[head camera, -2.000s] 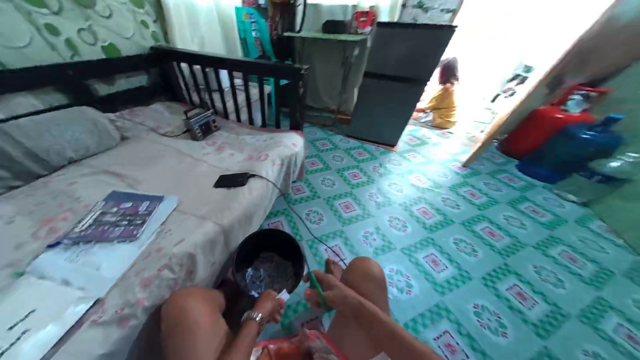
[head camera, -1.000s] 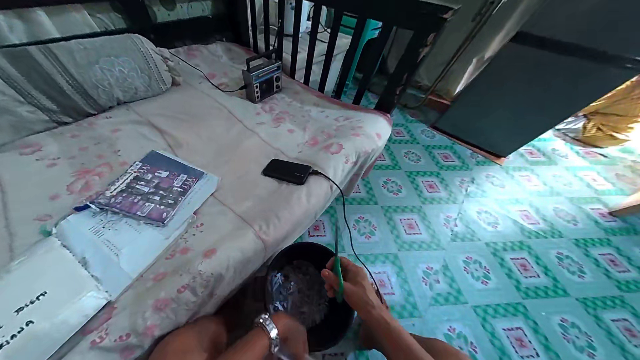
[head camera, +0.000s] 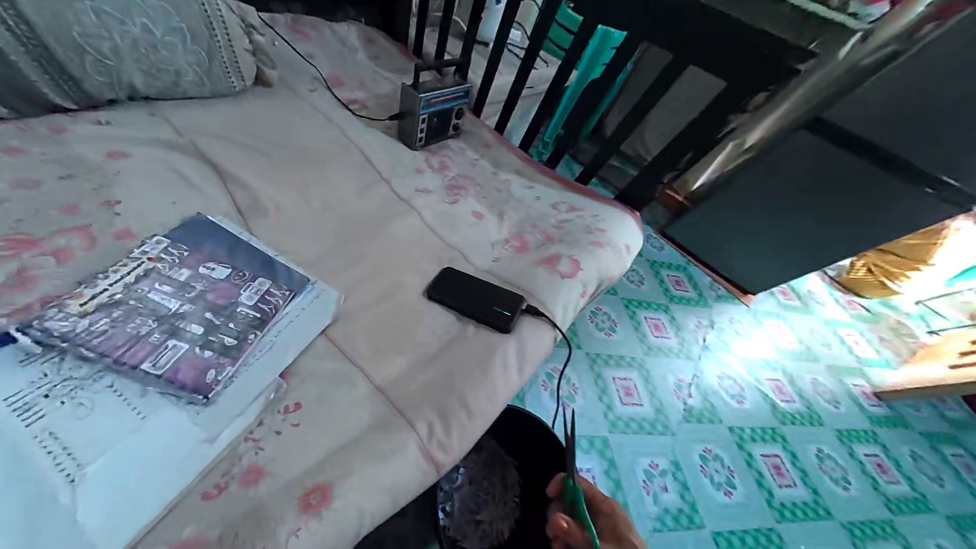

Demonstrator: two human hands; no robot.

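My right hand (head camera: 593, 512) is at the bottom, closed around the green handles of a pair of scissors (head camera: 572, 465). The blades point up and stand slightly apart. Just left of the hand is a black bucket (head camera: 537, 427) on the floor beside the bed, with a heap of thin greyish shreds (head camera: 488, 492) and some clear plastic inside. My left hand is out of the view. A black power bank or phone (head camera: 476, 297) lies near the bed's edge, a black cable (head camera: 566, 358) plugged into it and hanging down behind the bucket.
On the flowered bedsheet (head camera: 305, 221) lie a notebook with a purple printed cover (head camera: 183, 297), open papers (head camera: 114, 435) and a small radio (head camera: 435, 114). A grey pillow (head camera: 130, 53) is at the upper left. Beyond the slatted wooden bed end (head camera: 526, 72) stands a dark cabinet or refrigerator (head camera: 823, 198); a person in yellow (head camera: 892, 263) is partly visible.
The view has swung toward the bed and closer to it. My left hand, seen at the bucket before, has left the view. My right hand still holds the scissors beside the bucket.
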